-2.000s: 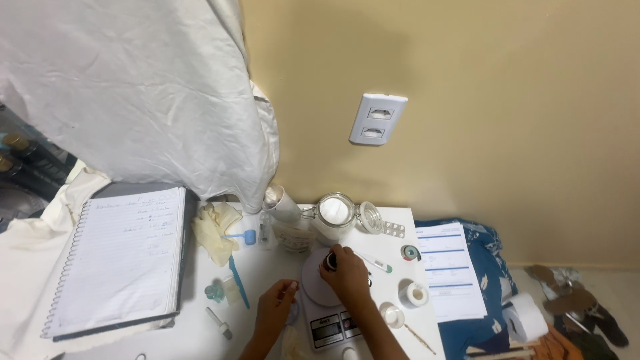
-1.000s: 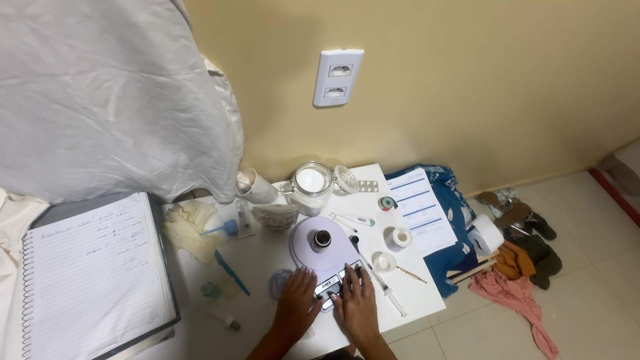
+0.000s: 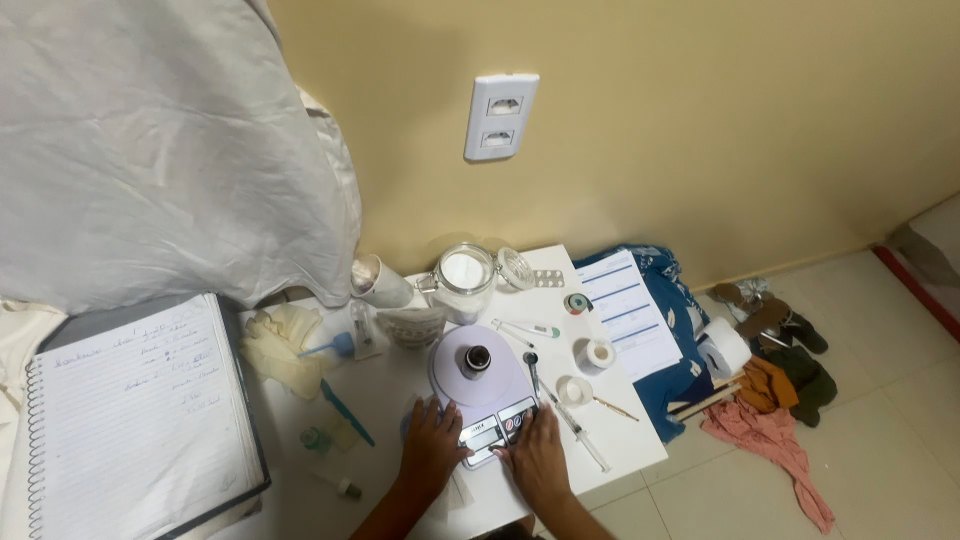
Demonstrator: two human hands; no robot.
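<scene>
A lilac kitchen scale (image 3: 486,382) lies on the white table, with a small dark open bottle (image 3: 476,361) upright on its round plate. My left hand (image 3: 433,442) rests at the scale's left front edge, fingers apart, holding nothing. At the right front edge, beside the buttons, my right hand (image 3: 538,454) touches the scale with its fingers spread. Behind the scale stands an open clip-top glass jar (image 3: 463,289) of white powder, its lid tilted to the right. A plastic syringe (image 3: 581,431) and a black-topped dropper (image 3: 531,364) lie right of the scale.
An open spiral notebook (image 3: 142,420) with handwriting lies at left, near latex gloves (image 3: 289,345). Along the back are a white cup (image 3: 386,283) and a blister pack (image 3: 548,278). A tape roll (image 3: 596,355) and a thermometer (image 3: 538,328) lie at right. Printed sheets (image 3: 630,315) rest on blue cloth.
Two seconds ago my right hand was at the dark bottle over the scale's plate; the bottle now stands free. Both hands are now at the front of the scale.
</scene>
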